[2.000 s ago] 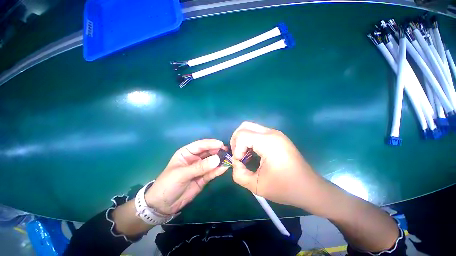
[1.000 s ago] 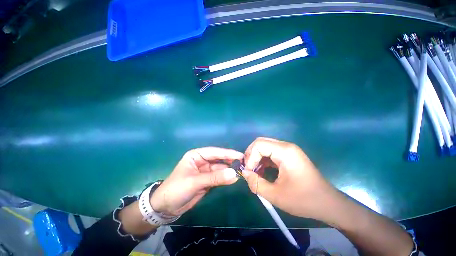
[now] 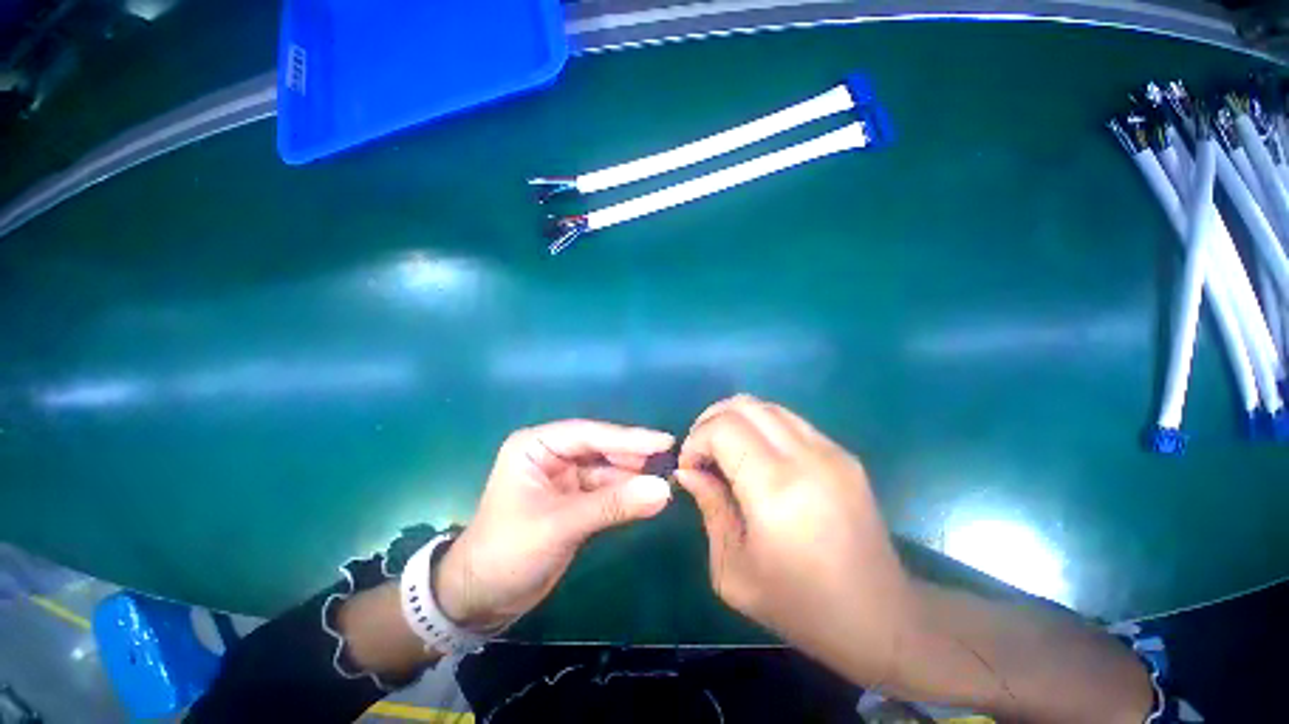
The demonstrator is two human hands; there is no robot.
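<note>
My left hand (image 3: 551, 509), bare with a white watch band, pinches a small dark connector (image 3: 660, 464) between thumb and index finger. My right hand (image 3: 785, 509) pinches at the connector's right side, its fingertips nearly touching the left ones. The wire ends are mostly hidden by my right fingers. The white sleeve of this harness does not show now. The work is held above the green bench near its front edge.
Two white wire harnesses (image 3: 721, 156) lie side by side beyond my hands, blue ends to the right. A blue tray (image 3: 424, 71) stands at the far left edge. A harness pile (image 3: 1202, 269) lies at right. A blue stool (image 3: 149, 658) is below left.
My right hand has closed in at the connector, and the loose wires and white sleeve seen below it before are now hidden. The view has shifted slightly.
</note>
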